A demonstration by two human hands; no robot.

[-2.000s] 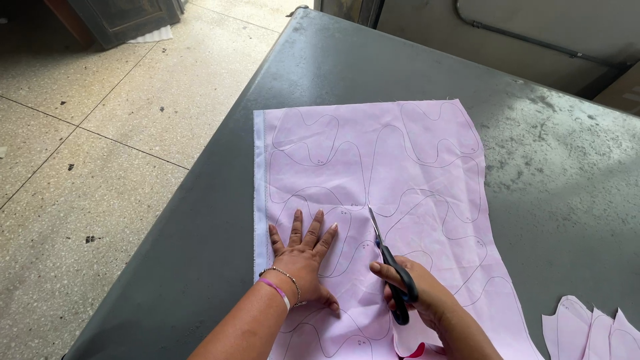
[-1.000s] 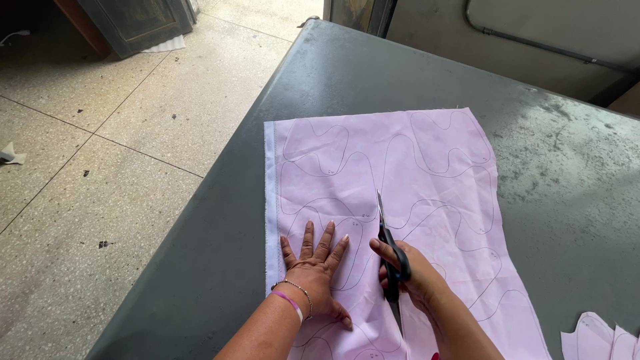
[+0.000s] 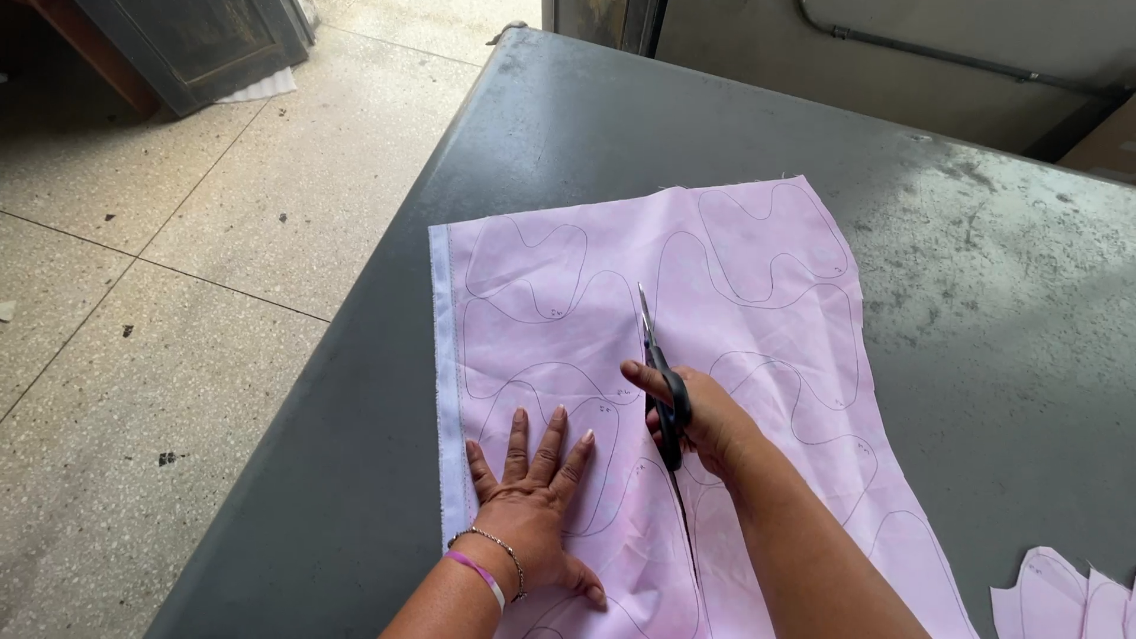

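Pink fabric point(image 3: 568, 248) with curved drawn outlines and small written marks lies on the table, a pale blue strip along its left edge. My right hand point(image 3: 701, 413) holds black-handled scissors point(image 3: 667, 390), fingers in the loops, blades pointing away from me within the fabric. From the scissors a slit runs back toward me through the cloth. My left hand point(image 3: 532, 497) rests flat on the fabric left of the slit, fingers spread, with a beaded bracelet and a pink-and-white band at the wrist. The lower blade is hidden.
The fabric lies on a dark grey metal table point(image 3: 355, 453). Cut pink fabric pieces point(image 3: 1052, 595) lie at its lower right. Beyond the table's left edge is a speckled tile floor point(image 3: 222, 355), with a dark cabinet door point(image 3: 213, 44) at the upper left.
The scissors have moved farther up the fabric, and the slit behind them is longer and more visible. My left hand still lies flat on the cloth.
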